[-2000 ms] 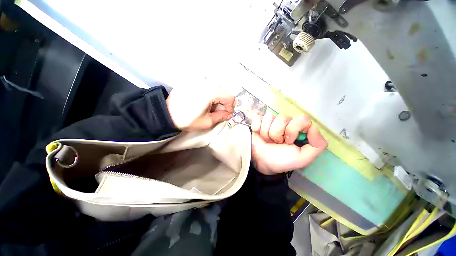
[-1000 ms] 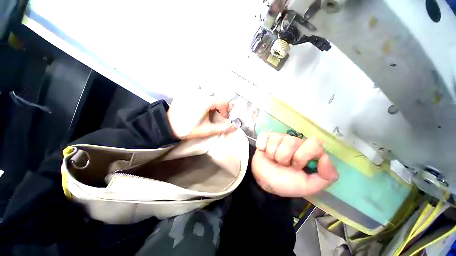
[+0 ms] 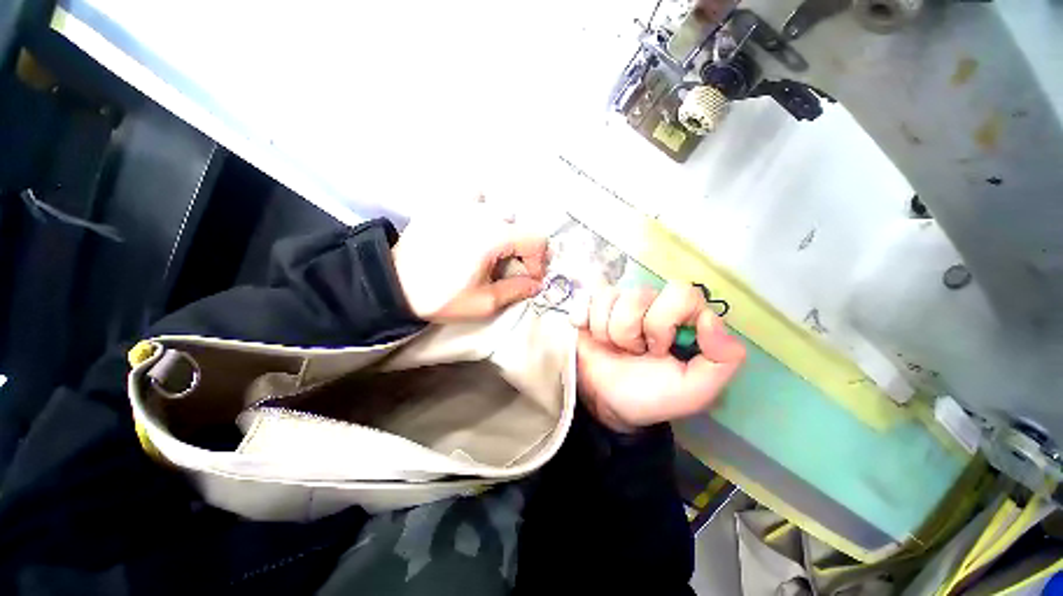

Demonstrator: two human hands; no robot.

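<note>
A beige handbag (image 3: 350, 491) lies open-topped on my lap, with yellow at its left end and a dark zipper (image 3: 305, 414) inside. One D-ring (image 3: 176, 374) hangs at the far left end. Another silver D-ring (image 3: 557, 291) is at the right end, by my fingertips. My left hand (image 3: 466, 263) pinches the bag's tab beside this ring; the fingertips partly hide the tab. My right hand (image 3: 653, 349) is curled around a green-handled tool (image 3: 685, 341), close to the ring. The tool's tip cannot be made out.
A large white sewing machine (image 3: 863, 221) stands at the right, its mechanism at the top. The table has a green surface (image 3: 816, 431) with pale yellow tape. A black cord loop (image 3: 710, 299) lies behind my right hand. Beige bags with yellow strips (image 3: 764, 547) are at the lower right.
Against one second ago, my right hand has moved up and left, closer to the ring, still around the green handle. My left hand keeps its pinch. The view has shifted slightly.
</note>
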